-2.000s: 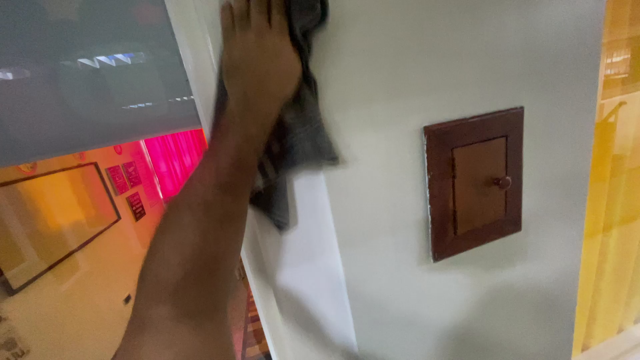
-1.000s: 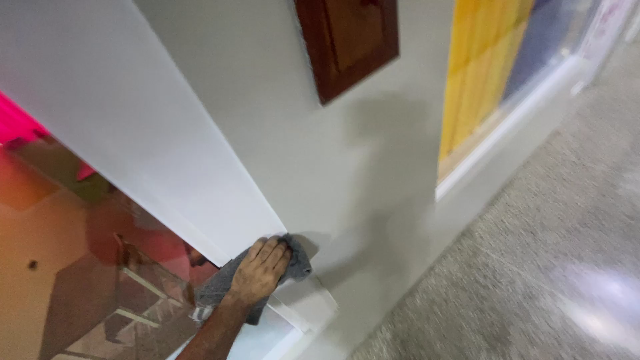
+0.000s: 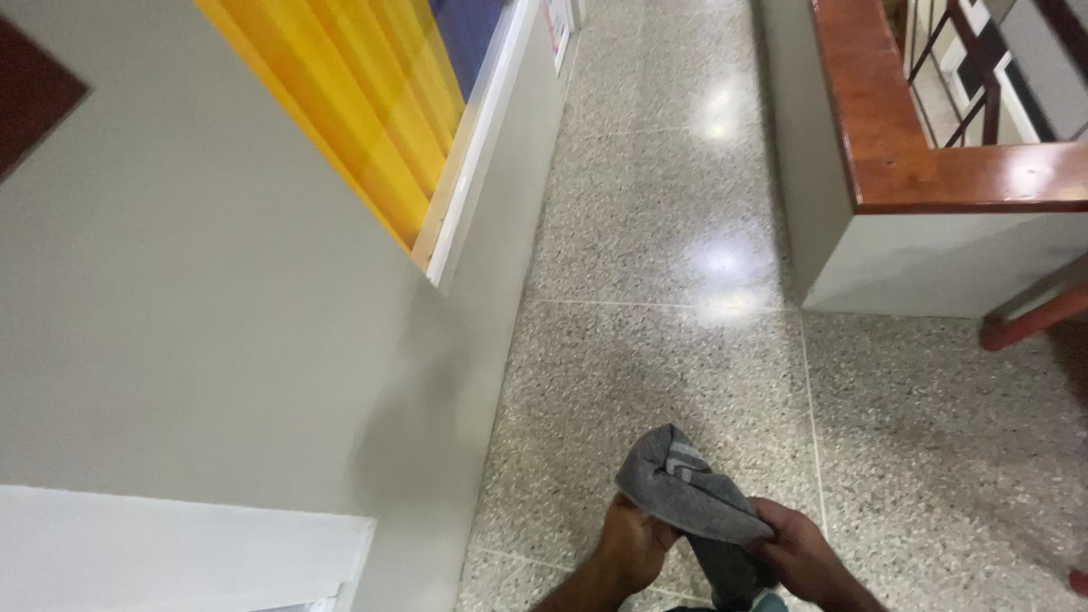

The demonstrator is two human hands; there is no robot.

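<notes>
A grey cloth (image 3: 693, 489), bunched and folded with a lighter striped patch, is held between both hands over the speckled floor at the lower middle of the head view. My left hand (image 3: 633, 540) grips its left side from below, with the fingers partly hidden under the fabric. On the right edge of the cloth, my right hand (image 3: 790, 540) pinches the fabric between thumb and fingers. A darker part of the cloth hangs down between the hands.
At left stands a grey wall (image 3: 212, 297) with a white-framed window (image 3: 476, 161) and yellow curtain (image 3: 348, 93). A white frame corner (image 3: 187, 544) is at lower left. To the right is a low wall with a varnished wooden top (image 3: 892, 161) and metal railing. Terrazzo floor (image 3: 646, 365) runs between.
One hand pressed the cloth on the white frame beside the wall earlier; now the cloth is off it and held in both hands above the floor. The view has swung right and down.
</notes>
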